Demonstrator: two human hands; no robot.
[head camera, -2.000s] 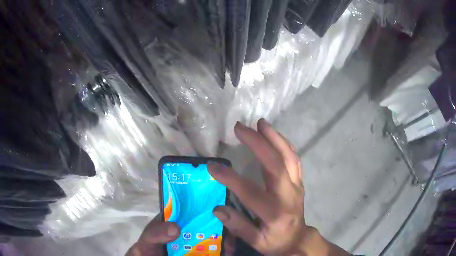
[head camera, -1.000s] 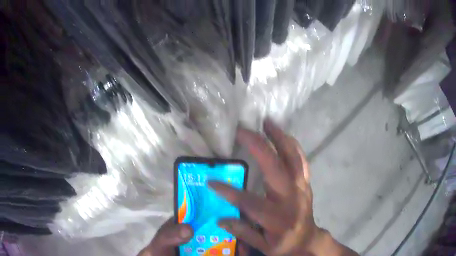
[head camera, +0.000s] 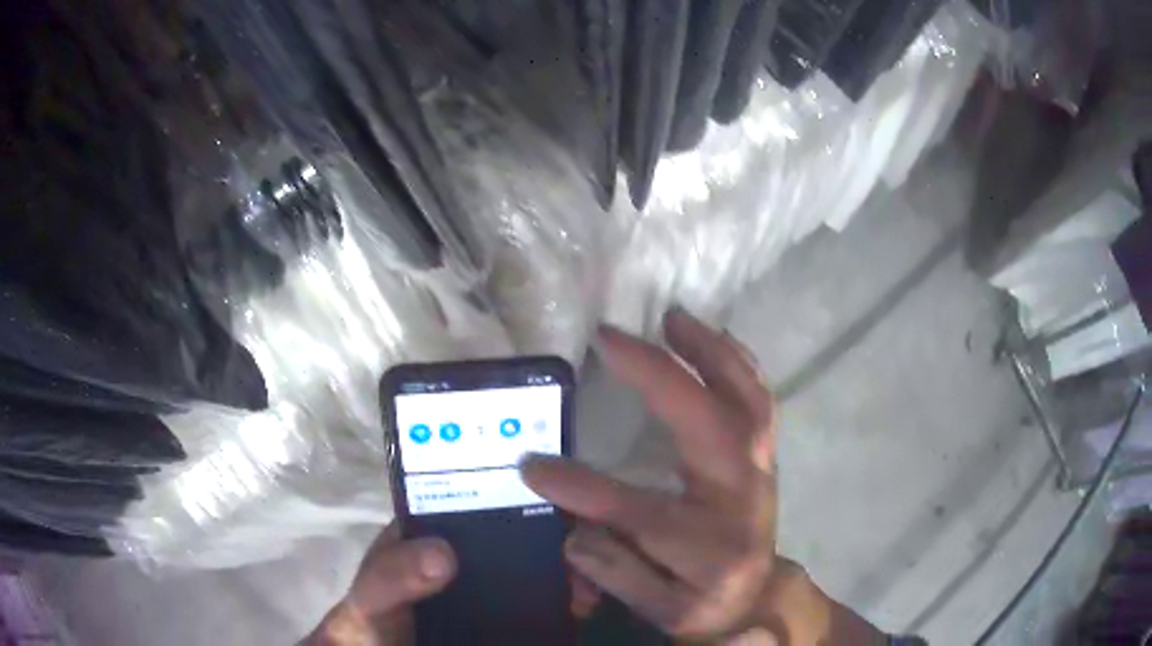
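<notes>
A black smartphone (head camera: 480, 505) is upright at the bottom centre. The upper part of its screen is white with small blue round icons, the lower part dark. My left hand (head camera: 392, 583) holds the phone from its left side and below, thumb on the front edge; the bottom edge of the picture cuts it off. My right hand (head camera: 695, 492) is bare and holds nothing. Its fingers are apart and one fingertip is over or on the right side of the screen. Whether it touches the glass is hard to tell.
Dark garments (head camera: 101, 290) hang in tight folds at the left and top. Clear shiny film (head camera: 303, 341) hangs below them. Pale concrete floor (head camera: 872, 416) shows at the right, with thin metal bars (head camera: 1038, 410) and more bagged, pale garments (head camera: 1074, 297) at the right edge.
The phone's screen has changed from a blue and orange home view to a white panel over dark. The phone has shifted left and slightly up; a right-hand finger has moved lower on the screen.
</notes>
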